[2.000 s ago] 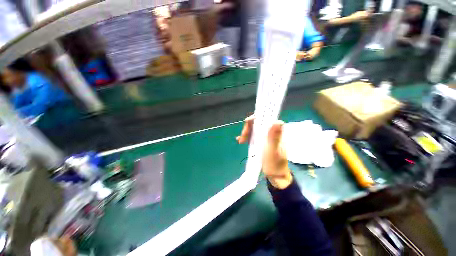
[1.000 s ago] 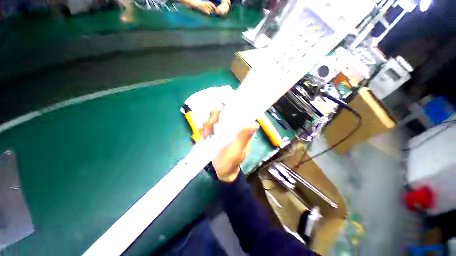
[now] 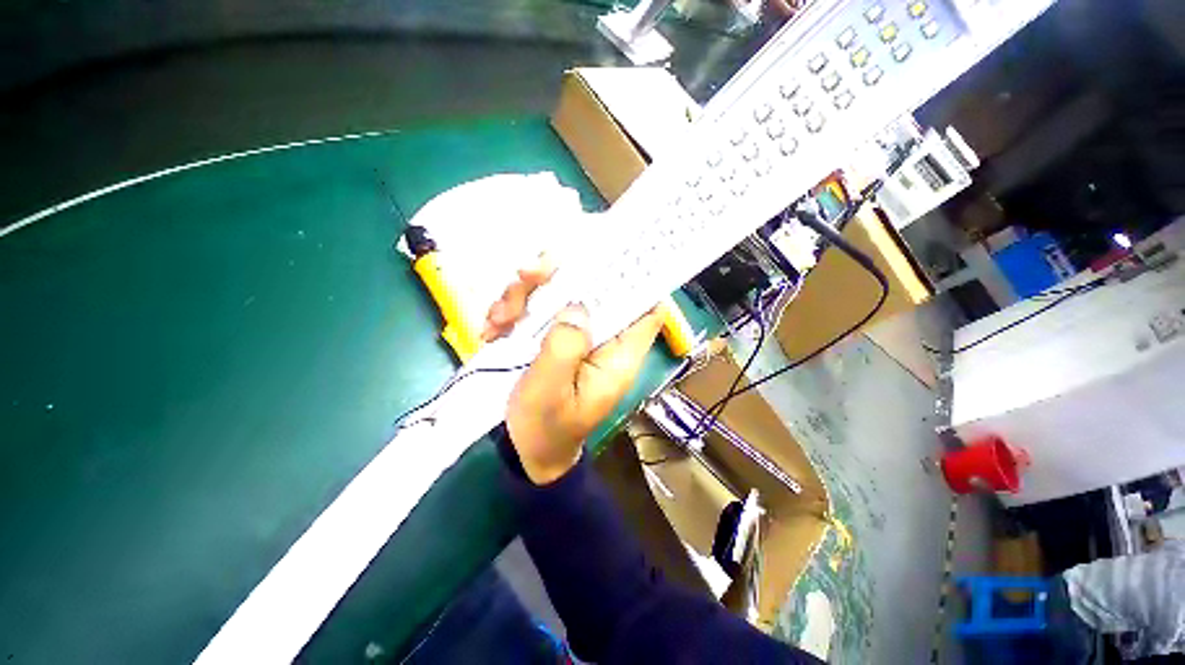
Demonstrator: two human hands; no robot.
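Note:
A long white bar (image 3: 325, 546) runs from the lower left edge up towards the upper right. Its wider upper part is a panel (image 3: 767, 124) with rows of small squares, a few of them yellowish. My right hand (image 3: 572, 390) is closed around the bar near the middle, thumb on the near face and fingertips showing at the far edge. A thin dark wire lies across the bar by the hand. My left hand is not in view.
A yellow electric screwdriver (image 3: 446, 301) lies beside a crumpled white bag (image 3: 500, 227) on the green bench (image 3: 195, 377). Another yellow tool (image 3: 675, 330) is right of the hand. A carton (image 3: 624, 117) stands behind. An open carton (image 3: 780, 500) holds metal bars. A red bucket (image 3: 984, 465) stands on the floor.
The view has swung right. The bar and my right hand have shifted left in the picture, and the squares on the panel now show clearly. The left hand, seen earlier at the lower left, has left the view.

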